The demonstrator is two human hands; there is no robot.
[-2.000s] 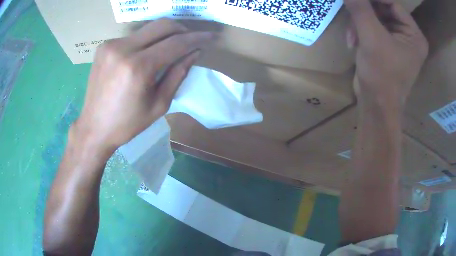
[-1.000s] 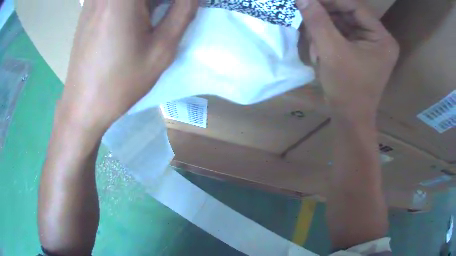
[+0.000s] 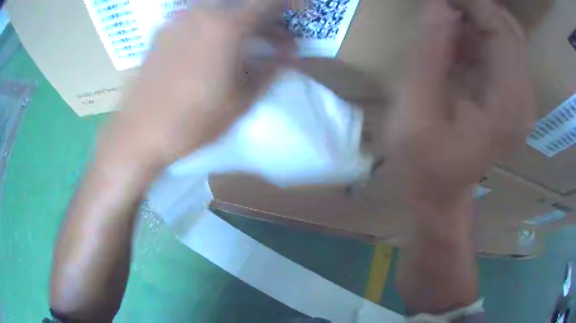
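A QR code label (image 3: pixel 319 22) lies on the upper carton (image 3: pixel 47 60), right of a barcode label (image 3: pixel 129 31). My left hand (image 3: pixel 196 82) is blurred in front of both labels. It holds a crumpled white backing paper (image 3: pixel 284 135), which hangs below the fingers. The white strip (image 3: pixel 265 271) runs on down to the lower edge. My right hand (image 3: pixel 467 94) is strongly blurred in front of the carton at the right, off the QR label; its fingers and anything in them cannot be made out.
More cartons (image 3: pixel 290 205) stand below and to the right, one with a barcode label (image 3: pixel 554 129). The green floor (image 3: pixel 31 164) has a yellow line (image 3: pixel 379 271). A dark narrow object (image 3: pixel 564 296) is at the lower right edge.
Compared with one second ago, my right hand has come away from the QR label and moved right. My left hand has moved slightly right and down with the backing paper, uncovering the barcode label.
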